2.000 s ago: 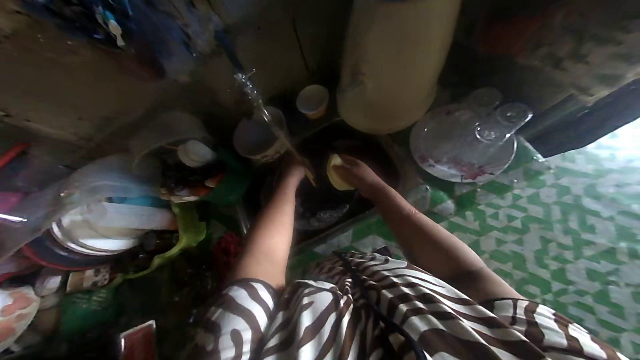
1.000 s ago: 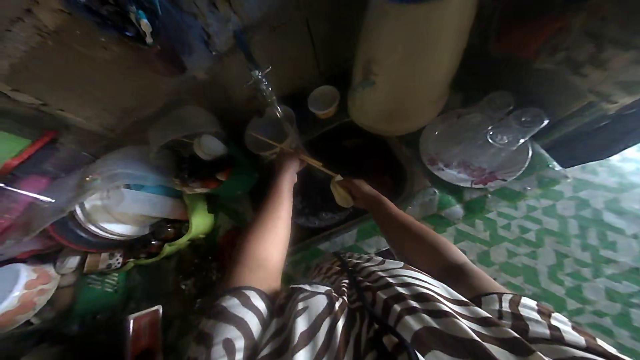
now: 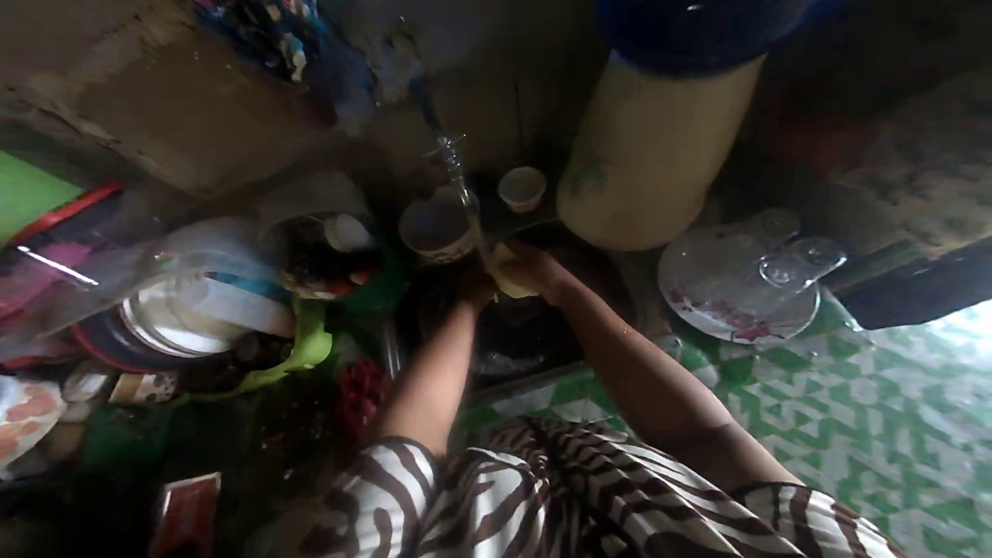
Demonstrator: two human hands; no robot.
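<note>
Over the dark sink basin (image 3: 535,333), my right hand (image 3: 542,273) is closed on a pale yellow sponge or cloth (image 3: 511,271). Beside it, touching or nearly so, my left hand (image 3: 474,285) is closed around thin wooden sticks, of which little shows between the hands; its fingers are dark and blurred. The metal faucet (image 3: 449,155) is above the hands, with a clear hose or stream of water running down from it toward them. A bowl (image 3: 438,229) stands just behind my left hand, and a small white cup (image 3: 521,188) is to its right.
A large yellowish container (image 3: 651,155) with a blue top stands behind the sink. To the right, a floral plate (image 3: 736,294) holds clear glasses (image 3: 802,263) on green-and-white patterned covering. At left are stacked plates (image 3: 174,318), a lime-green rack or basket (image 3: 310,341) and a pot (image 3: 318,248).
The thin sticks, plainly seen between my hands a second ago, are now mostly hidden. My right hand with the yellow sponge or cloth has come in close to my left hand.
</note>
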